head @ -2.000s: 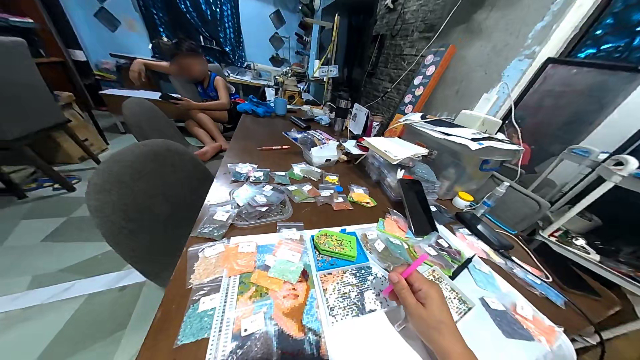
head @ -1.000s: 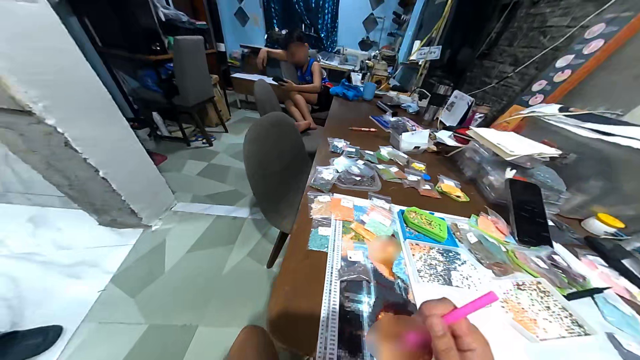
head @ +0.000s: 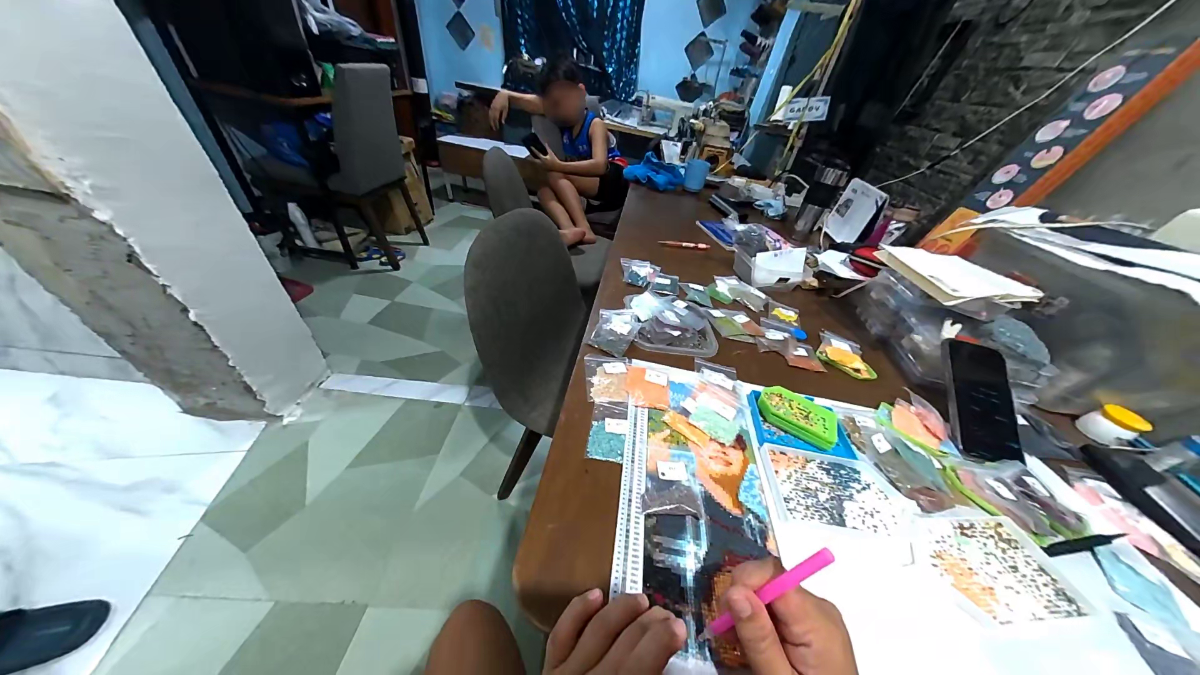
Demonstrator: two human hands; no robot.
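Between the fingers of my right hand [head: 783, 614] is a pink pen-shaped applicator [head: 783, 589], its tip down on the lower part of a diamond painting canvas [head: 717, 525]. My left hand [head: 614, 637] lies on the canvas's lower left, fingers together and nothing seen in them. Small bags of beads [head: 670, 492] lie over the picture. Beside it are a white tray of mixed beads [head: 830, 487], a second bead tray [head: 998, 572] and a green tray of beads [head: 799, 417] on a blue one.
Bead bags and a clear plastic container [head: 677, 328] lie farther up the wooden table [head: 572, 525]. A black phone [head: 982, 398] and a yellow-lidded jar [head: 1114, 424] are at the right. A grey chair [head: 525, 323] stands at the left edge. A person [head: 581, 150] sits at the far end.
My right hand has moved with the pink applicator from the tray area onto the canvas. My left hand, not seen two seconds ago, now rests there too. The view has swung left.
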